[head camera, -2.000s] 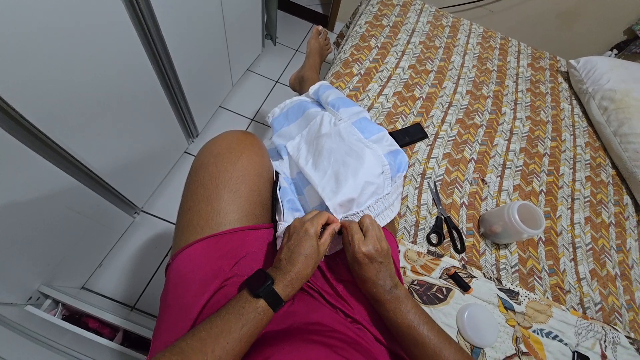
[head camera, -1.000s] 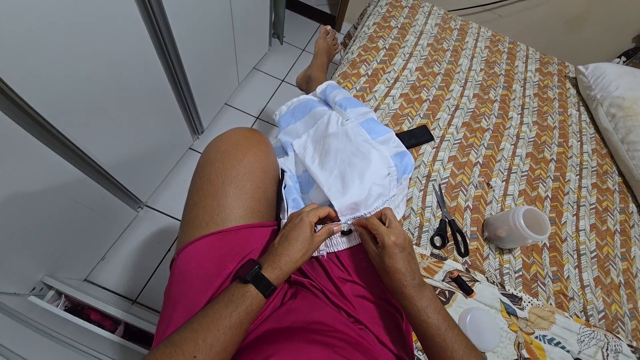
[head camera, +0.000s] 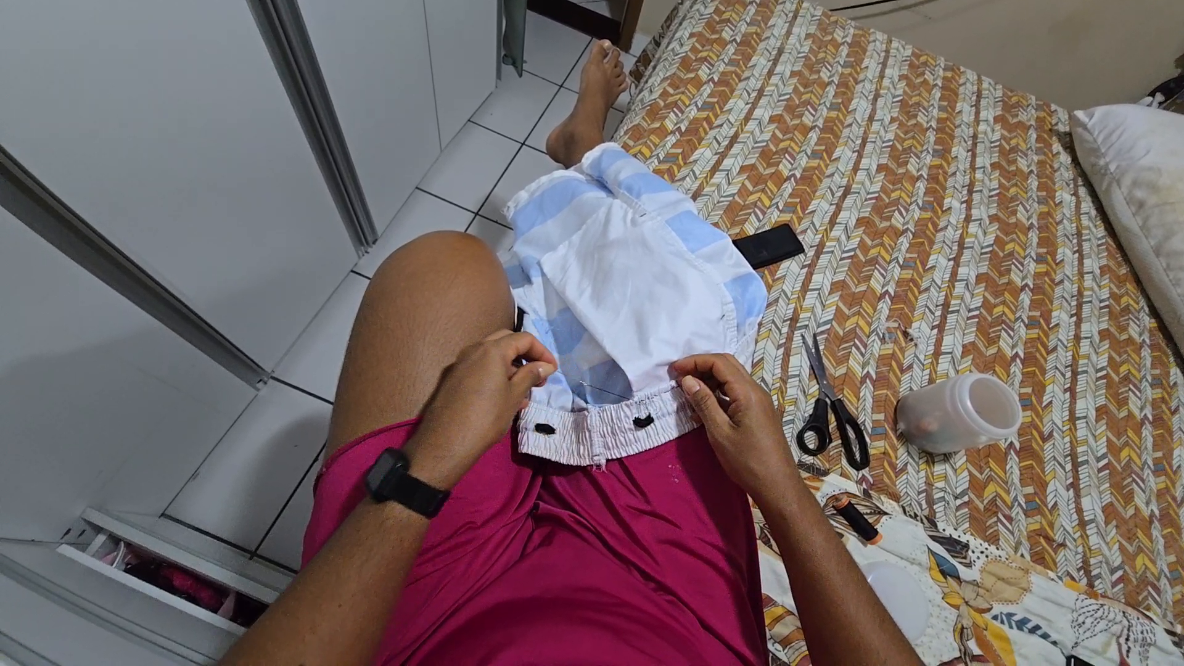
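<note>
Light blue and white shorts (head camera: 638, 314) lie over my lap, inside out in part, with the gathered elastic waistband (head camera: 599, 437) toward me. Two black stitched eyelets (head camera: 643, 421) show on the band. My left hand (head camera: 495, 393) is at the left end of the waistband, thumb and forefinger pinched together; whether they hold thread or a needle is too small to tell. My right hand (head camera: 726, 407) pinches the right side of the waistband between thumb and fingers. A thin line, a needle or thread, shows just above the band between the hands.
On the patterned bedspread to the right lie black-handled scissors (head camera: 832, 412), a translucent plastic jar (head camera: 957, 413) on its side, a black thread spool (head camera: 857, 520), a white round lid (head camera: 895, 599) and a black phone (head camera: 770, 246). An open drawer (head camera: 157, 578) stands at lower left.
My hands were close together at the middle of the waistband and have moved apart. The band's front and both black eyelets now show between them.
</note>
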